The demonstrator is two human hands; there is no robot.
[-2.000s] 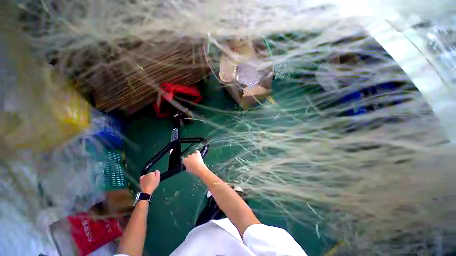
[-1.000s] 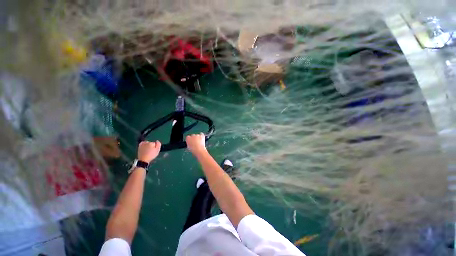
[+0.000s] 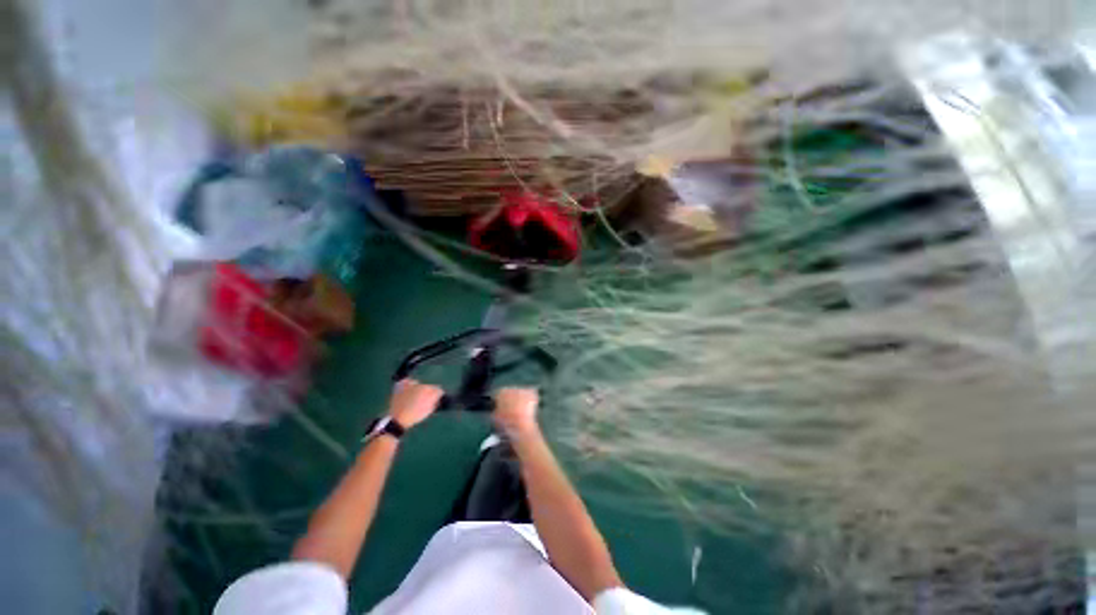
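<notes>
My left hand (image 3: pixel 415 405) and my right hand (image 3: pixel 516 410) are closed on the near bar of the black pallet truck handle (image 3: pixel 477 370), one on each side of its shaft. A dark watch is on my left wrist. The shaft runs forward to the red pallet truck body (image 3: pixel 525 230). Behind and above the red body is a wide stack of flattened cartons (image 3: pixel 439 150), brown and layered. Pale strands blur its upper part. The forks and anything under the stack are hidden.
An open carton (image 3: pixel 694 216) with whitish contents stands right of the red body. At left are clear plastic wrap (image 3: pixel 246 214), a blurred red-and-white package (image 3: pixel 254 322) and a small brown box (image 3: pixel 322 305). A white curved band (image 3: pixel 1004 180) runs down the right. Pale strands blur the right side.
The view has turned, so the red body and handle sit further right in the picture. The layered stack shows more clearly, and the left-hand goods appear closer to the middle. Both hands remain on the handle.
</notes>
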